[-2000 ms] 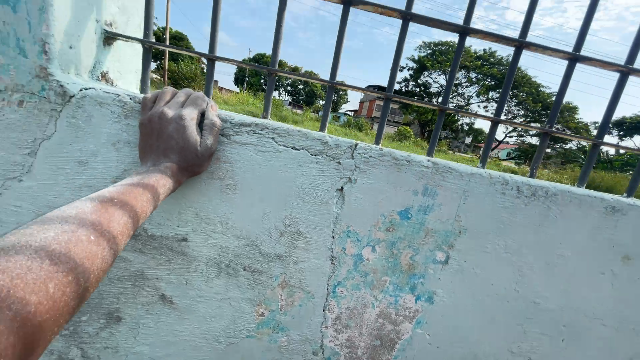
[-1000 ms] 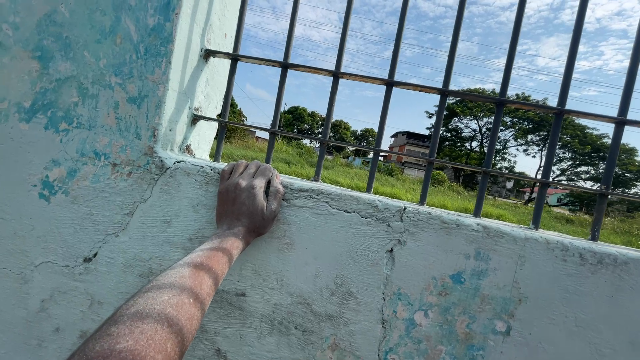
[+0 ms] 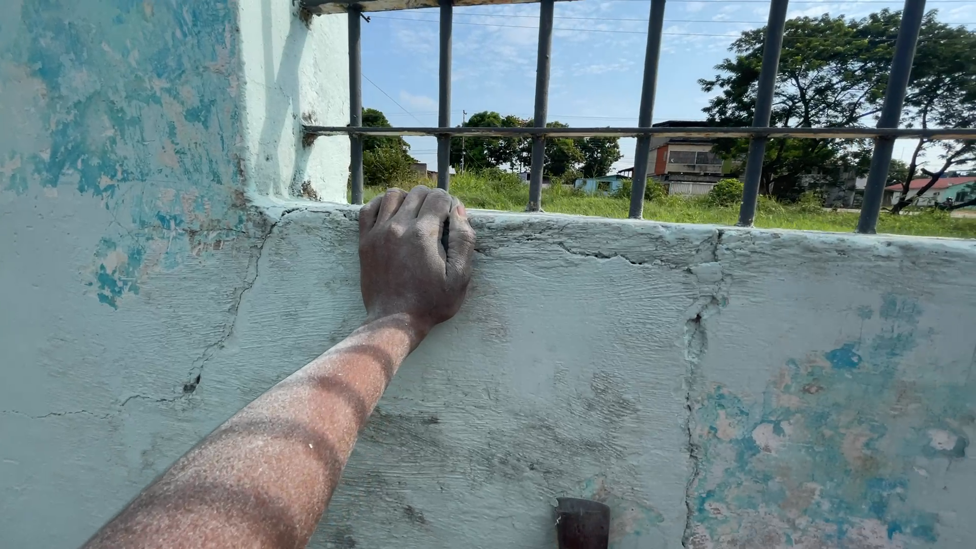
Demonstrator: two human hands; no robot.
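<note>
My left hand (image 3: 415, 255), dusty, rests with its fingers bent over the top edge of a pale green plastered wall (image 3: 534, 366), just below the metal window bars (image 3: 541, 107). Whether its fingers hold anything on top of the ledge is hidden. At the bottom edge, right of my forearm, shows the dark end of a tool (image 3: 582, 523), perhaps a hammer head; the rest of it is out of the picture. My right hand is not in view.
Cracks run down the plaster on both sides of my hand. Blue paint (image 3: 846, 457) flakes on the lower right and upper left. A side wall (image 3: 293, 99) meets the bars at the left. Beyond the bars are grass (image 3: 610, 204), trees (image 3: 808, 91) and a building (image 3: 686, 160).
The dark tool end has come into view at the bottom edge. My left hand stays on the ledge. The view has shifted and levelled.
</note>
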